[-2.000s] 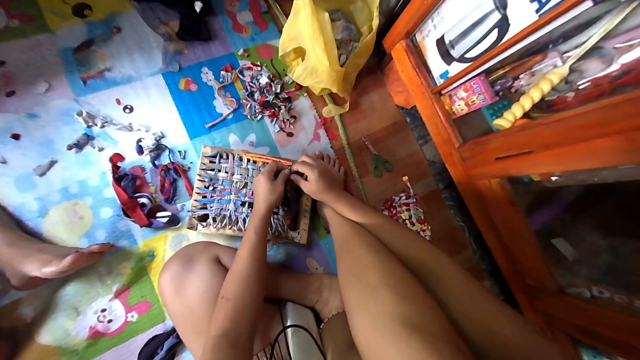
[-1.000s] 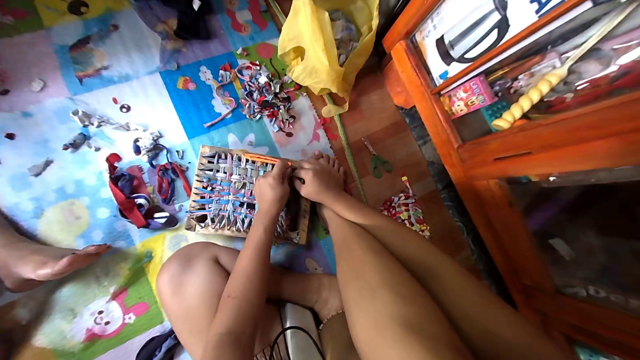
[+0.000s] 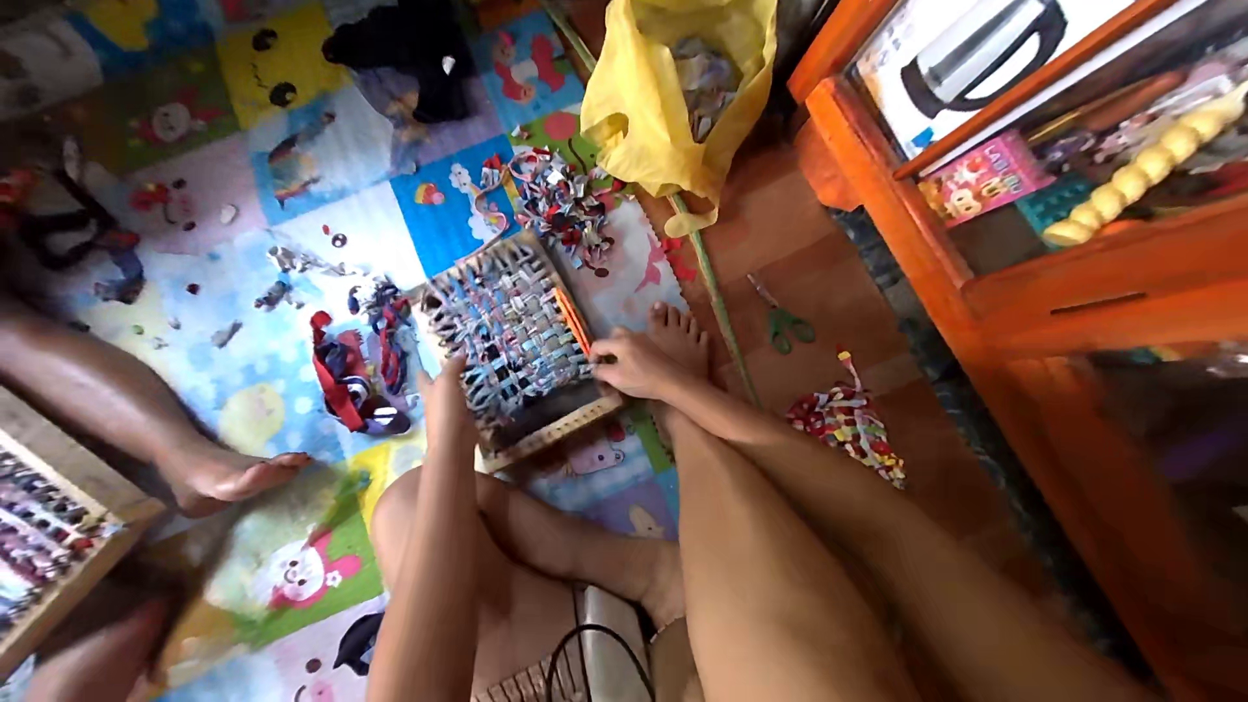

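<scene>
A wooden loom frame (image 3: pixel 561 429) with pegs lies tilted on the mat, strung with woven fabric strips (image 3: pixel 517 331) in grey, blue and white. Its near lower part shows a dark gap without weave. My left hand (image 3: pixel 446 390) rests at the frame's left edge, fingers partly hidden. At the right edge, my right hand (image 3: pixel 629 363) has its fingertips bent at the weave; whether they pinch a strip cannot be told. An orange strip or tool (image 3: pixel 572 322) lies along the right side of the weave, just above my right fingers.
Beyond the frame lies a pile of fabric strips (image 3: pixel 561 200), with a yellow plastic bag (image 3: pixel 648 127) behind it. Red and navy scraps (image 3: pixel 341 380) lie left. Green-handled scissors (image 3: pixel 788 330) and a colourful strip bundle (image 3: pixel 853 424) lie right, near an orange cabinet (image 3: pixel 985 322). Another person's foot (image 3: pixel 229 478) and loom (image 3: pixel 88 478) are left.
My left hand has moved from the top right of the weave to the frame's left edge. The loom frame has turned, and another person's loom has come into view at left.
</scene>
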